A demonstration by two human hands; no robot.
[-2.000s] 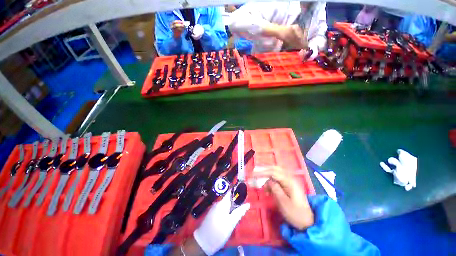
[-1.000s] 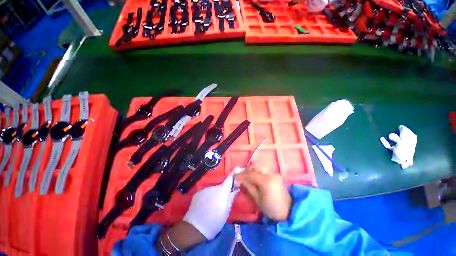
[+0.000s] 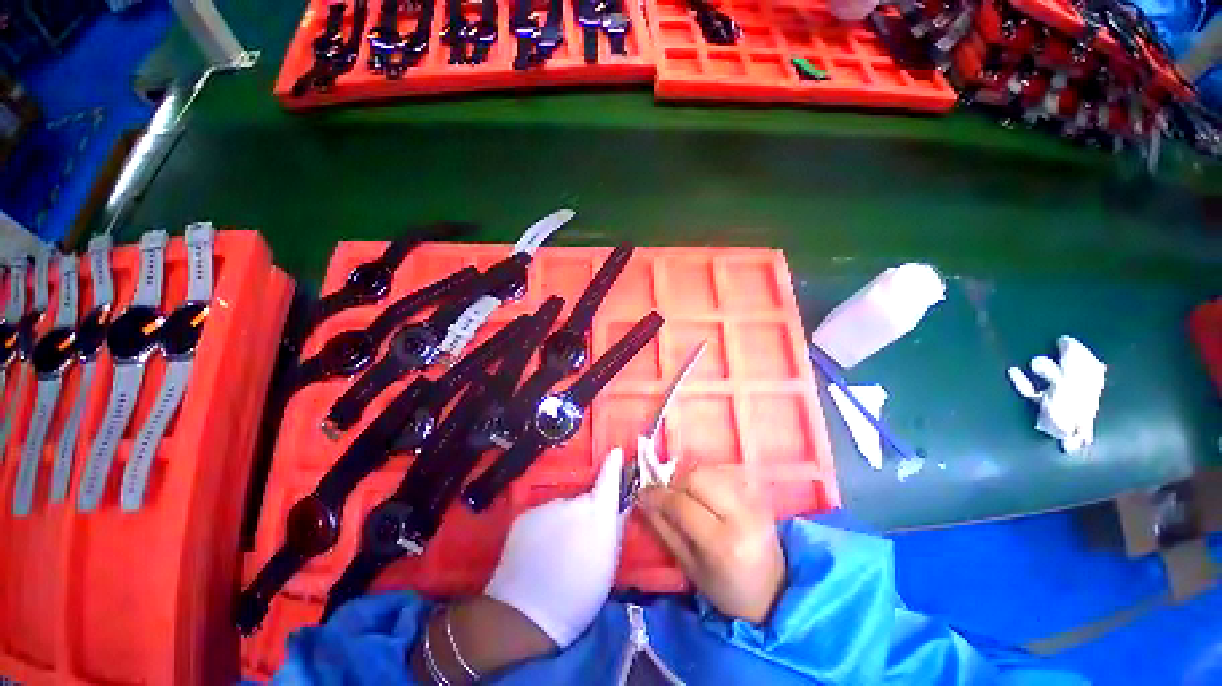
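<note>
My left hand (image 3: 560, 556), in a white glove, holds a grey-strap watch (image 3: 681, 385) above the lower part of the middle tray (image 3: 804, 442). The strap stands up edge-on; the watch face is mostly hidden by my fingers. My bare right hand (image 3: 720, 536) pinches a small white cloth (image 3: 655, 462) against the watch. Black-strap watches (image 3: 559, 417) lie in overlapping diagonal rows on the left and centre of the middle tray, with a pale strap among them.
Grey-strap watches (image 3: 137, 335) lie in a row on the left tray (image 3: 221, 536). Right of the middle tray are a white bottle (image 3: 880, 315), a white piece (image 3: 859, 418), a blue stick (image 3: 871, 426) and a crumpled white glove (image 3: 1072, 391). More watch trays (image 3: 469, 83) stand across the green bench.
Over two seconds the view has tipped down. The held watch has turned from face-up to edge-on, and my hands have come together on it. In the last second the white cloth has come into clearer view.
</note>
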